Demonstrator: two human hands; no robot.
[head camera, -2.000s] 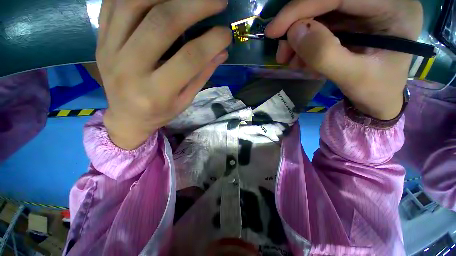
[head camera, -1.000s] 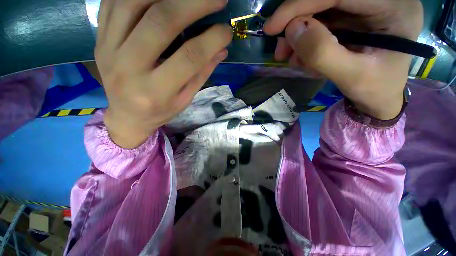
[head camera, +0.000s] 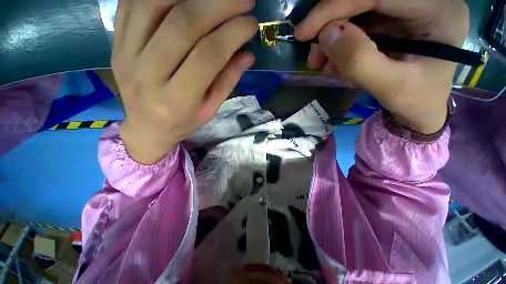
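A small yellow and gold circuit board (head camera: 269, 34) is at the top centre, between my hands. My left hand (head camera: 177, 72) is at the left, its fingertips at the board's left edge, pinching it. My right hand (head camera: 388, 61) holds the black tweezers (head camera: 424, 49) like a pen. Their thin shiny tips touch or lie just over the board; which one I cannot tell. Whether a tape piece is at the tips is too small to tell. A dark band (head camera: 419, 133) is around my right wrist.
The dark green bench mat (head camera: 50, 41) has bright glare. White and yellow strips (head camera: 475, 75) and a thin white cord lie at the right edge. Pink sleeves of neighbouring people show at both sides. Below are a blue floor (head camera: 61, 172), striped tape and boxes at the lower left.
My left hand has shifted slightly right and its fingers are spread a little more. The board shows more openly and is turned slightly. My right hand has hardly moved.
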